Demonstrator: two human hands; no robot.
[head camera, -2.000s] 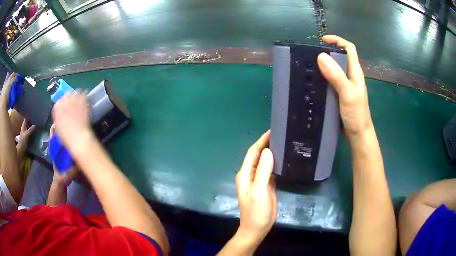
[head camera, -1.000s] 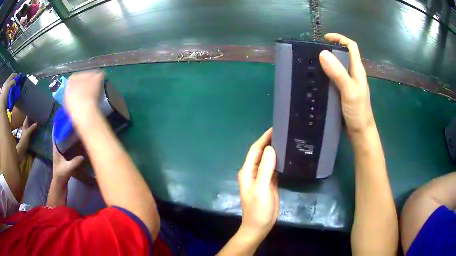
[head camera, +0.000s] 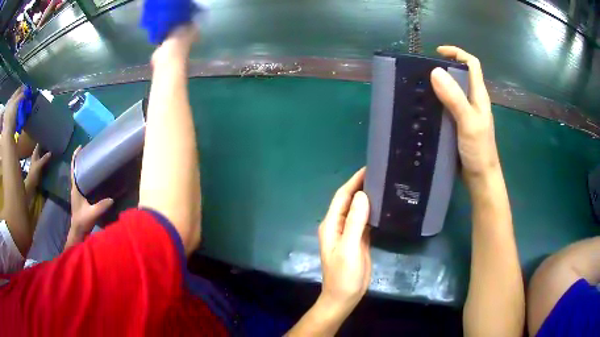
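A grey loudspeaker unit (head camera: 380, 145) stands nearly upright in front of me, its black rear panel (head camera: 416, 131) facing me. The panel shows a column of small round controls and white print low down. My left hand (head camera: 347, 240) holds the unit's lower left side, thumb towards me. My right hand (head camera: 468, 115) grips its upper right edge, thumb on the panel and fingers behind the top. Both hands are bare. The fingers behind the unit are hidden.
A neighbour in a red shirt (head camera: 112, 283) holds another speaker (head camera: 112, 158) and a blue cloth (head camera: 164, 18). A light-blue bottle (head camera: 93, 115) stands beyond it. Further left, hands wipe a speaker (head camera: 49, 125). A dark speaker (head camera: 595, 191) is at the right edge, near a blue-clothed person (head camera: 572, 309).
The neighbour's arm has swung up and right over the conveyor with the blue cloth, uncovering the bottle. My unit and both hands appear slightly further right, the grip unchanged.
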